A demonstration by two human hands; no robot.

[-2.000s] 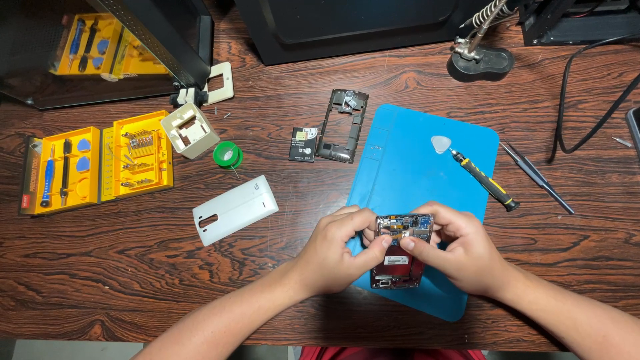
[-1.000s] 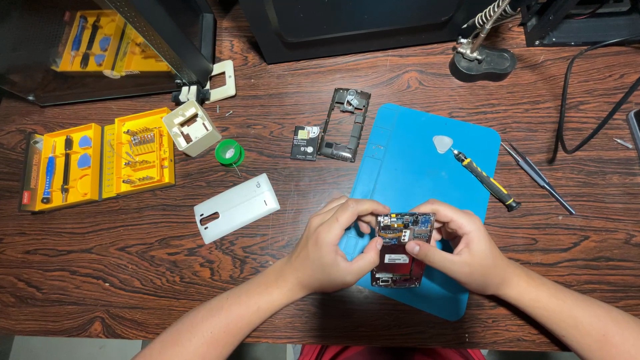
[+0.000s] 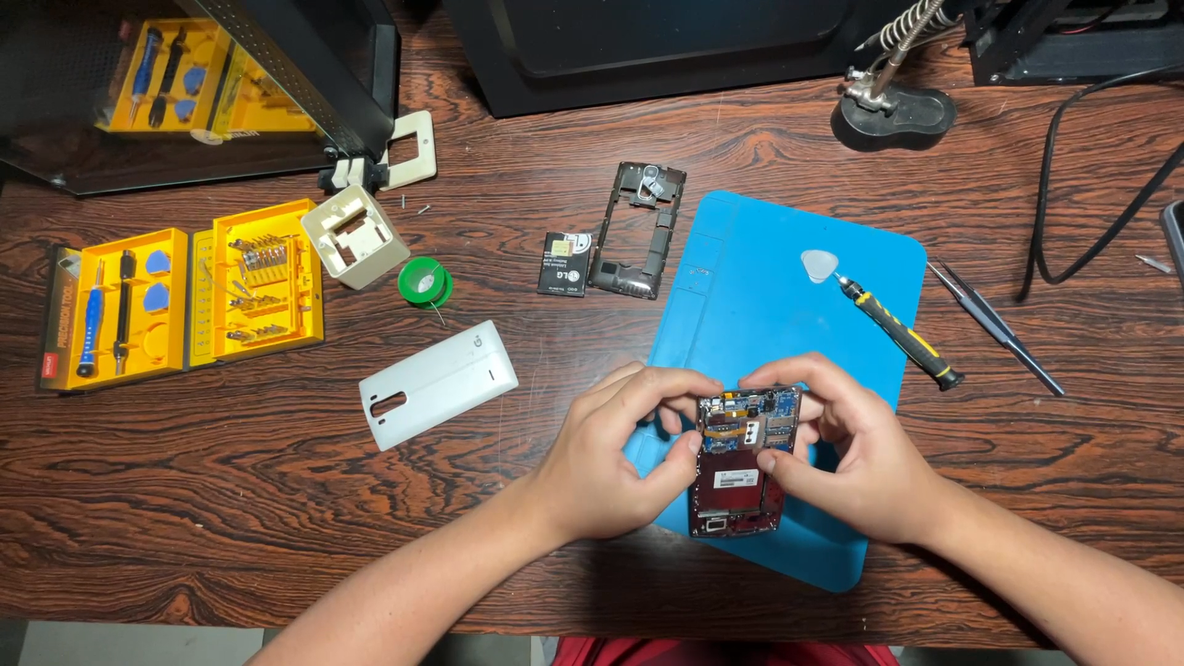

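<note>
Above the blue silicone mat (image 3: 768, 305), both hands hold an opened smartphone (image 3: 740, 462), its circuit board and dark red battery bay facing up. My left hand (image 3: 620, 444) grips the phone's left edge, thumb and index finger at the board's side. My right hand (image 3: 842, 444) holds the right edge, its thumb tip on the lower part of the board. Beyond them lie a black phone mid-frame (image 3: 606, 275) and an LG battery (image 3: 564, 265). A clear plastic pick (image 3: 820, 265) touches the tip of a yellow-black screwdriver (image 3: 902, 338) on the mat.
Tweezers (image 3: 1004, 328) lie right of the mat. Leftward are a white phone back cover (image 3: 439, 384), a green solder spool (image 3: 425, 282), a beige plastic box (image 3: 356, 237) and a yellow precision tool case (image 3: 139, 305). A soldering iron stand (image 3: 893, 116) and black cable (image 3: 1050, 203) are at the right.
My left thumb has moved from the upper board to the phone's left edge. My right thumb has shifted slightly down the board. Both hands have kept hold of the phone.
</note>
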